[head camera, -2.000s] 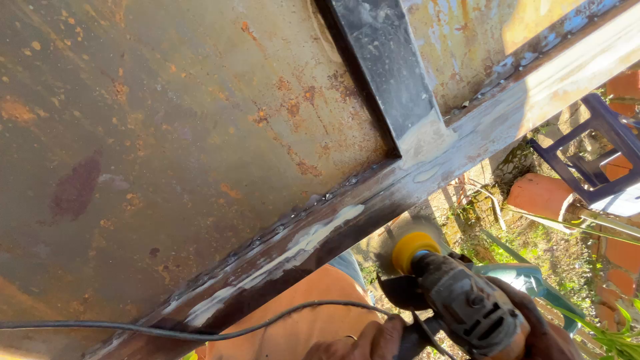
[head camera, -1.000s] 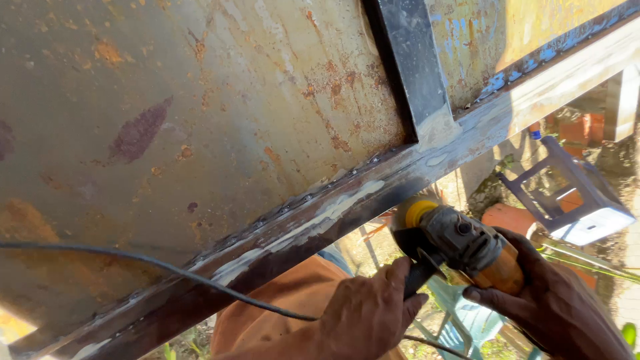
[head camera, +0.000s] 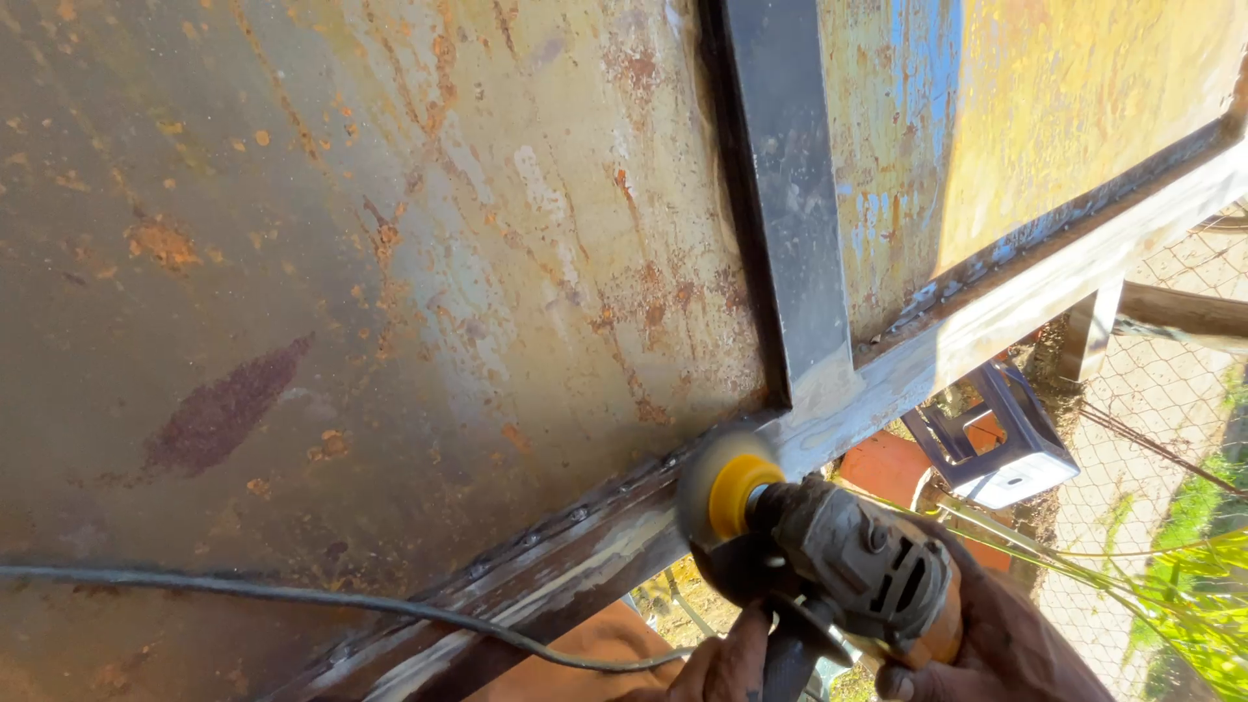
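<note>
An angle grinder (head camera: 868, 565) with a yellow cup brush (head camera: 736, 492) is held in both my hands at the lower middle. My left hand (head camera: 726, 658) grips its black side handle, partly cut off by the bottom edge. Around the orange rear body is my right hand (head camera: 1004, 624). The blurred rim of the brush meets the edge of a steel frame bar (head camera: 604, 546), close to where a dark grey crossbar (head camera: 795, 195) joins it. Weld beads run along the seam with a rusty, stained metal sheet (head camera: 439, 292).
A black power cable (head camera: 292, 592) crosses the sheet and bar at lower left. Beyond the frame, at right, are a dark plastic stool (head camera: 1004, 439) on its side, a terracotta pot (head camera: 882, 468), wire mesh (head camera: 1150, 409) and green leaves (head camera: 1199, 595).
The grinder's brush has moved from the bar's lower edge up onto the welded seam by the crossbar, both hands going with it. The view has shifted somewhat.
</note>
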